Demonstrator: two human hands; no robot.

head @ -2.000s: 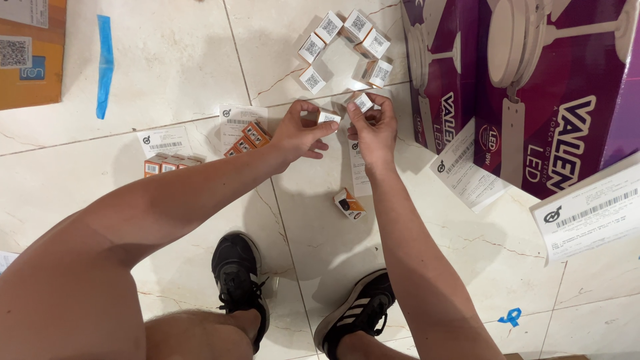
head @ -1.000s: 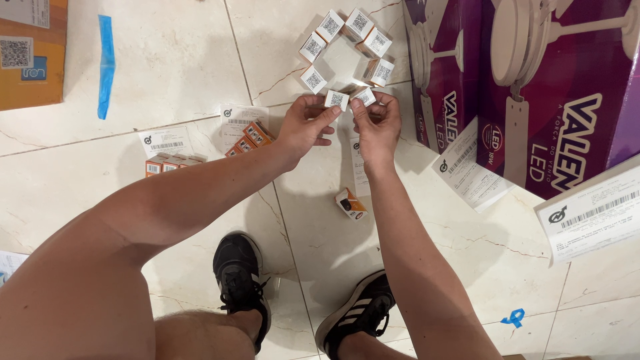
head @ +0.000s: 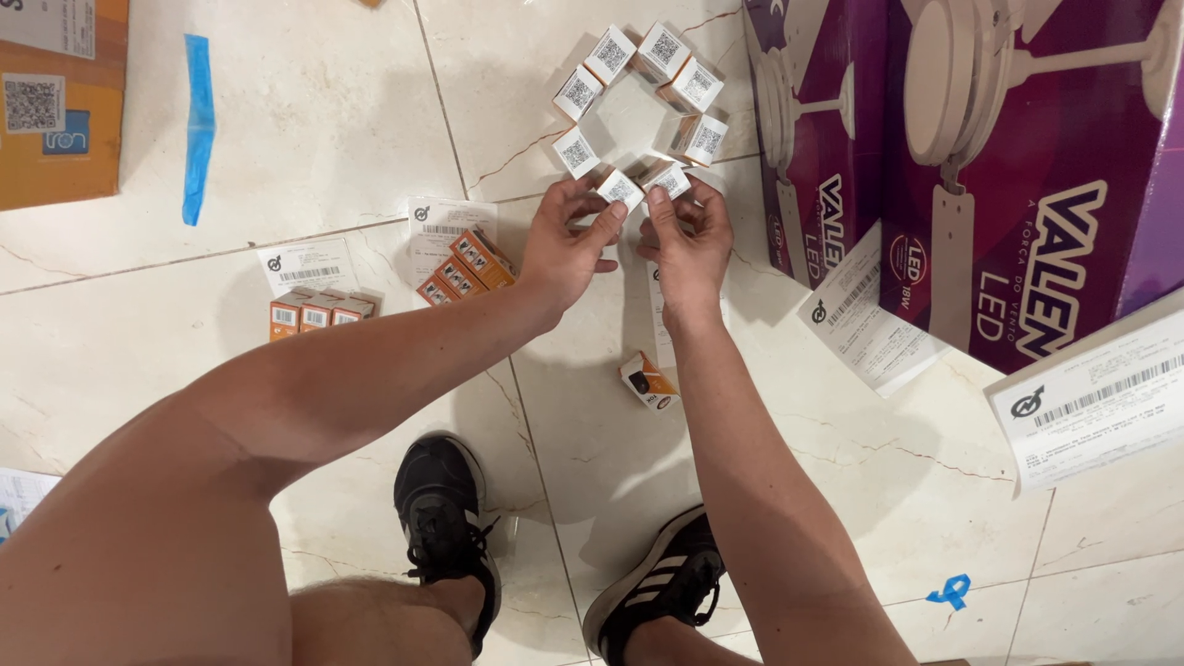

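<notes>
Several small cardboard boxes with printed codes on their white tops stand in a ring on the tiled floor; one is the box at the upper left (head: 610,55). My left hand (head: 575,245) grips a small box (head: 620,189) at the ring's near side between thumb and fingers. Beside it, my right hand (head: 689,236) grips another small box (head: 666,180), its thumb on the top. Those two boxes are close together; whether they touch is unclear. A single orange and white box (head: 648,381) lies nearer my feet, below a paper label (head: 662,324) partly hidden by my right hand.
Large purple ceiling fan boxes (head: 980,185) stand at the right, with printed paper labels (head: 874,319) against them. At the left are orange boxes (head: 316,313) in two groups, paper sheets, blue tape (head: 197,129) and a large orange carton (head: 69,166). My black shoes (head: 442,518) are below.
My hands have brought the two held boxes to the near side of the ring, a little farther from my feet. The other boxes in the ring have stayed in place.
</notes>
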